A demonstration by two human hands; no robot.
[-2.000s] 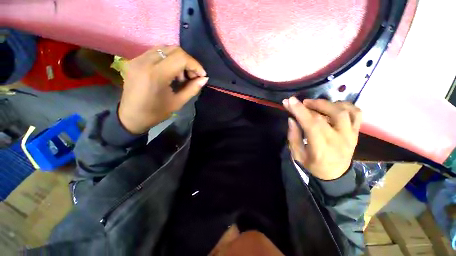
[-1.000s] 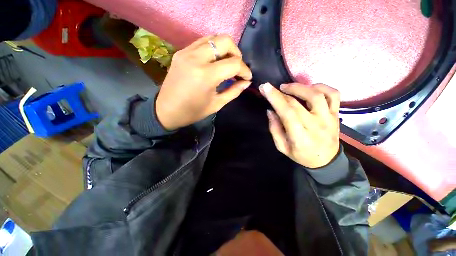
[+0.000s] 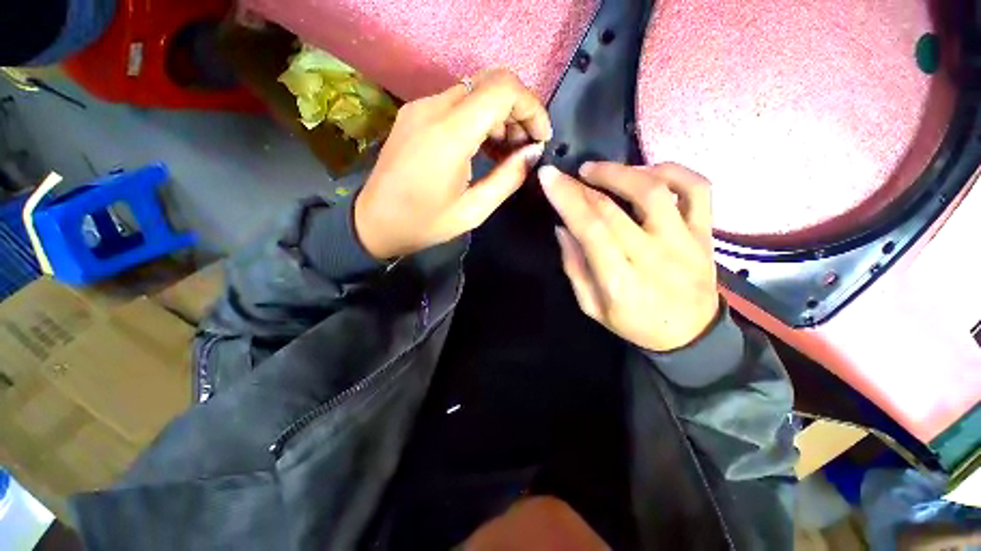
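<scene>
A black plastic frame (image 3: 777, 282) with a large round opening lies on the pink foam sheet (image 3: 796, 118). My left hand (image 3: 452, 161) is at the frame's near left corner, thumb and index finger pinched together at the edge. What is between them is too small to tell; no foam strip can be made out. My right hand (image 3: 640, 248) lies just right of it, index fingertip almost touching the left fingertips, over the near edge of the frame. It hides part of that edge.
A red stool (image 3: 97, 70) and a blue stool (image 3: 81, 242) stand on the floor at left. Crumpled yellowish paper (image 3: 333, 97) lies beside the bench edge. Brown cardboard (image 3: 97, 377) is at lower left. An open carton (image 3: 828, 443) is at lower right.
The frame has shifted right in view. My hands were apart along its near edge two seconds ago, with a dark line between them; now they are close together at its left corner.
</scene>
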